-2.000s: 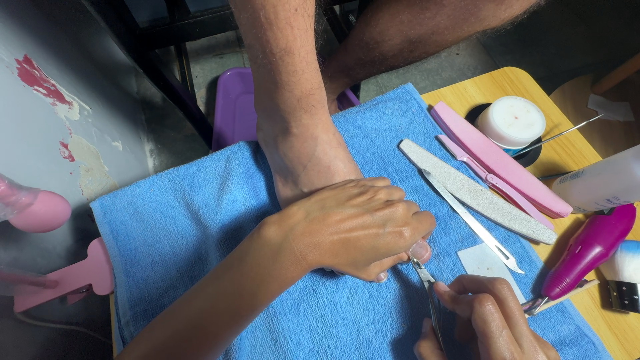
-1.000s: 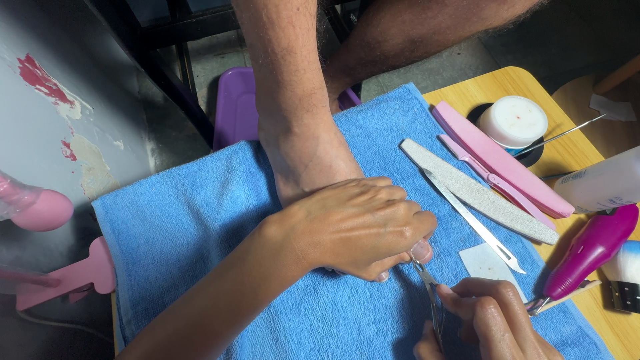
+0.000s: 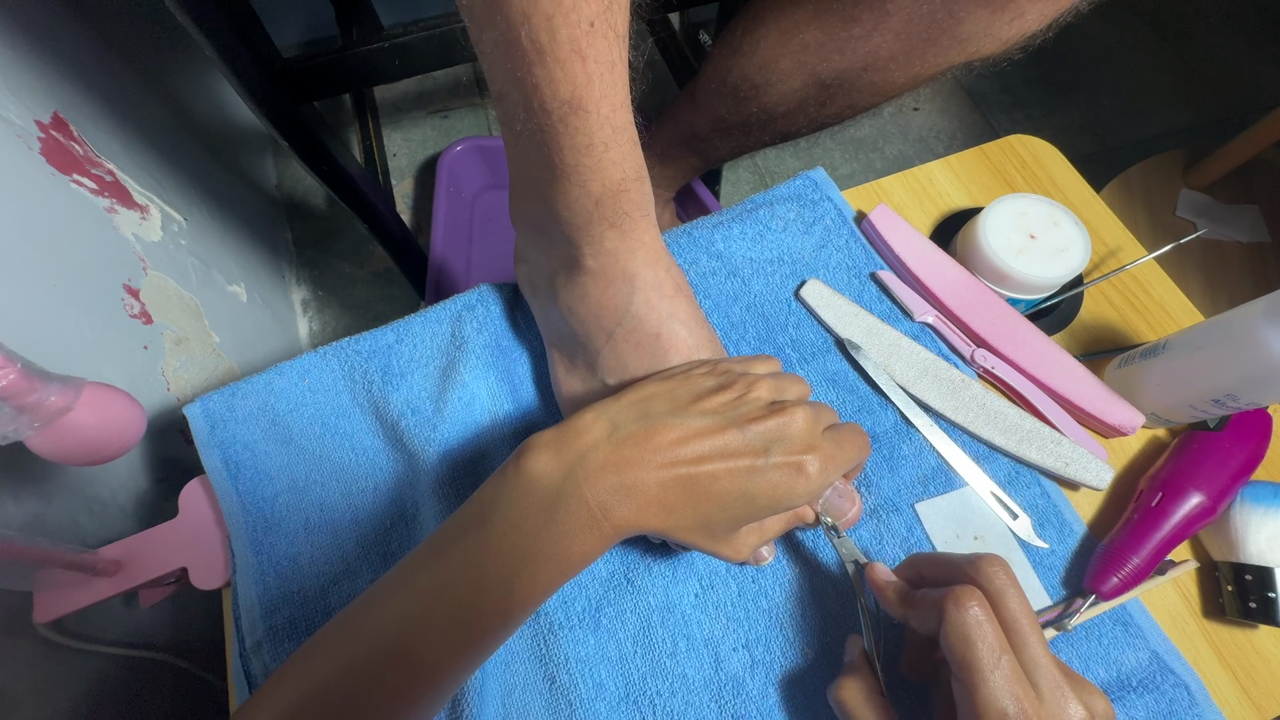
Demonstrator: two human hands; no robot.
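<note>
Another person's bare foot [image 3: 630,320] rests on a blue towel [image 3: 380,400]. My left hand [image 3: 710,450] is closed over its front part, with the big toe [image 3: 840,503] showing beyond my fingers. In my right hand [image 3: 980,640] I hold metal cuticle nippers [image 3: 856,570], their tips touching the edge of the big toenail. To the right on the towel lie a grey nail file [image 3: 950,385], a metal cuticle pusher [image 3: 940,445], a folding pink razor [image 3: 985,360] and a small white paper piece [image 3: 975,530]. The rest of the toes are mostly hidden under my left hand.
On the wooden table [image 3: 1010,165] are a pink buffer [image 3: 1000,320], a white jar [image 3: 1030,245], a plastic bottle [image 3: 1210,365], a magenta electric nail drill [image 3: 1180,500] and a brush [image 3: 1250,560]. A purple basin [image 3: 470,220] sits behind the towel; a pink clamp stand [image 3: 140,560] is at left.
</note>
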